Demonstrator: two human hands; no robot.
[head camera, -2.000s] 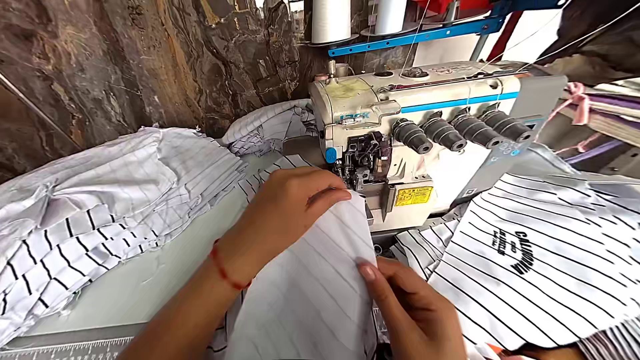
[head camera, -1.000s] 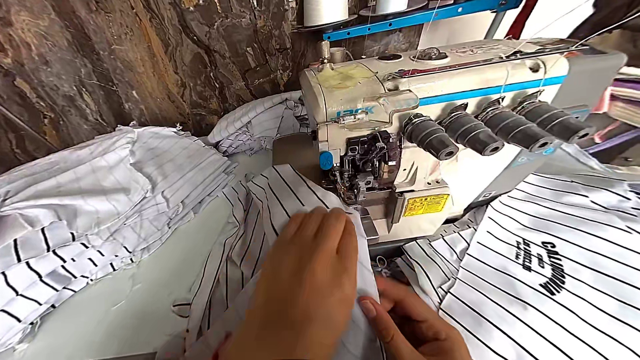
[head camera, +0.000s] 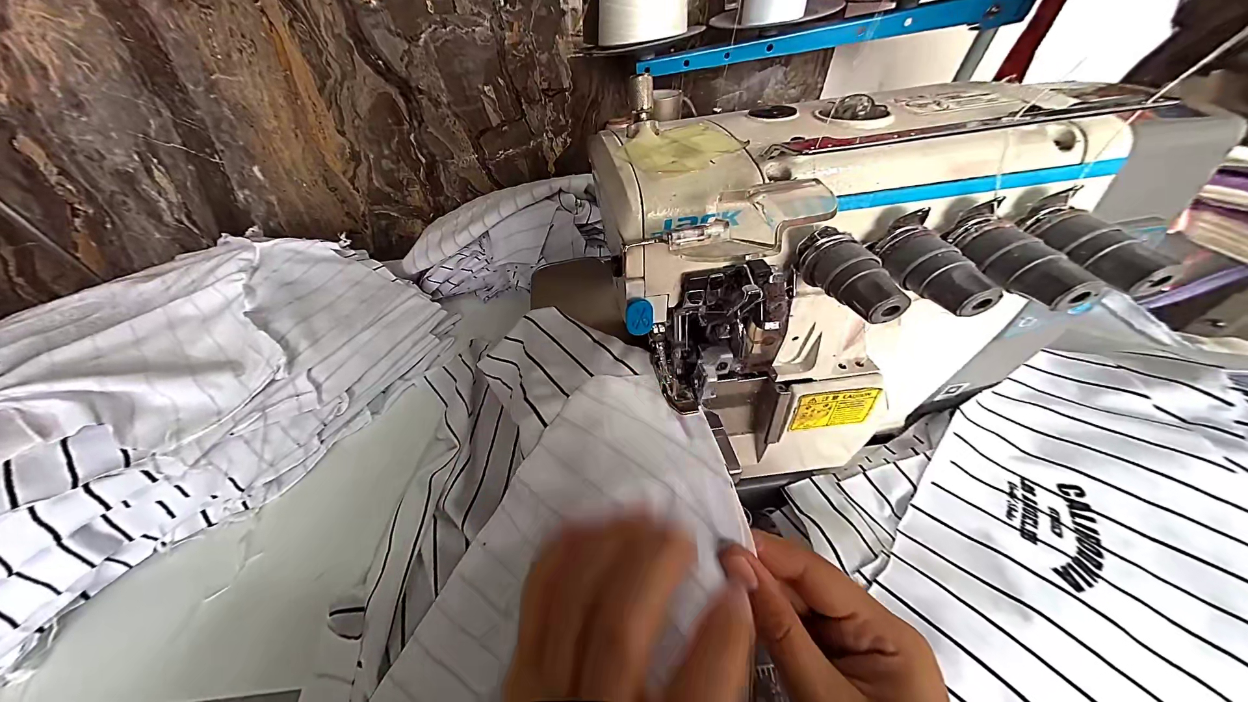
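A white fabric piece with dark stripes lies with its far end under the presser foot of a Jack overlock sewing machine. My left hand, blurred, is on top of this fabric near its right edge; its fingertips are not clear. My right hand pinches the fabric's right edge between thumb and finger, below the machine's front corner. More striped fabric lies folded beneath and to the left of the piece.
Stacked striped fabric pieces lie at the left on the pale table. A printed striped panel lies at the right. Thread cones stand behind the machine, against a marbled brown wall.
My left hand has moved from beside the presser foot down along the fabric, towards my right hand. My right hand still pinches the fabric's edge. The view has shifted closer to the machine.
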